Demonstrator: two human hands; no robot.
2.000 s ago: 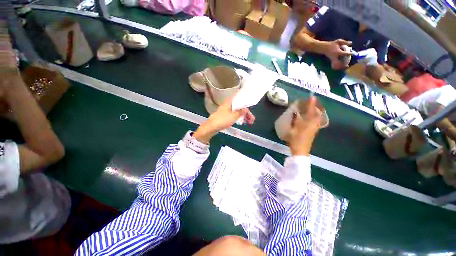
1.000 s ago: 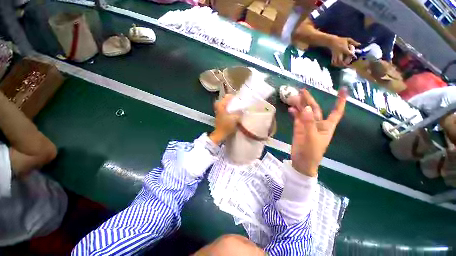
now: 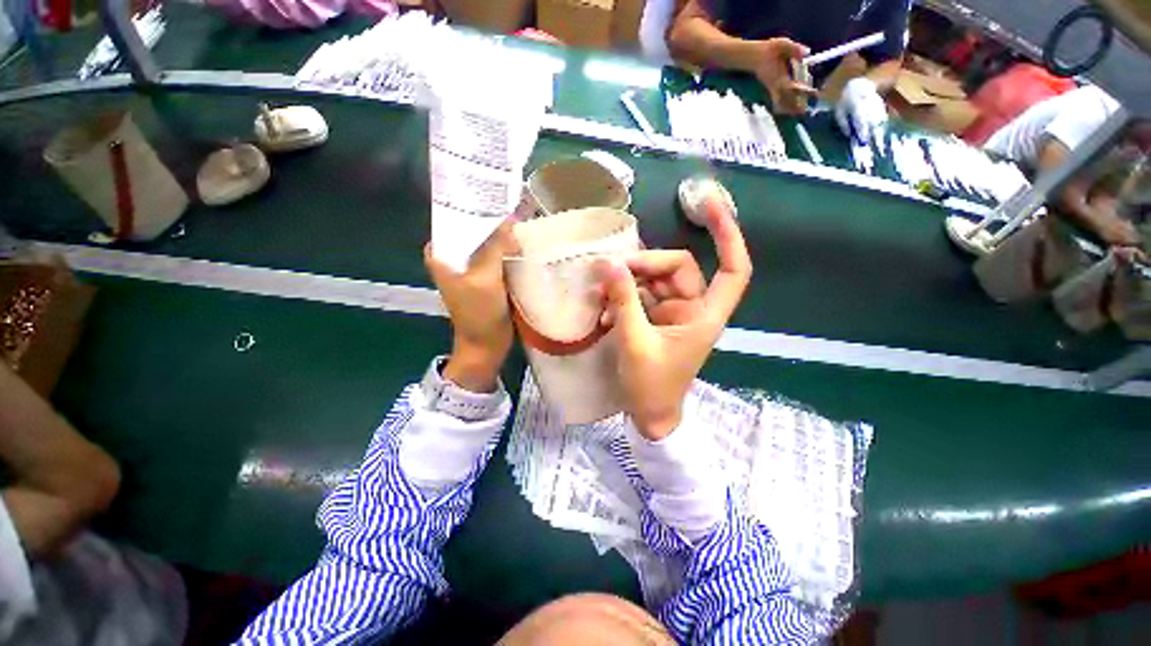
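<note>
A beige cup-shaped housing [image 3: 574, 379] with a brown strap is held upright above the label sheets. My left hand [image 3: 475, 309] grips its left side and also holds a white printed sheet [image 3: 473, 170] that stands up from the fingers. My right hand [image 3: 669, 322] is at the housing's right front, thumb and fingertips against its upper wall. Whether a label is under the fingertips cannot be seen. Fanned label sheets [image 3: 795, 486] lie on the green bench below, partly hidden by my right sleeve.
Another housing [image 3: 581, 183] stands behind on the belt, near a white base part [image 3: 703, 199]. More housings stand at left [image 3: 120, 183] and right. A metal rail [image 3: 884, 361] crosses the bench. A neighbour's arm and an open parts box [image 3: 44, 316] are at left. A person works opposite.
The housing has come from the belt into my left hand and is now raised before me. The printed sheet has turned upright. My right hand has moved in to the housing's wall.
</note>
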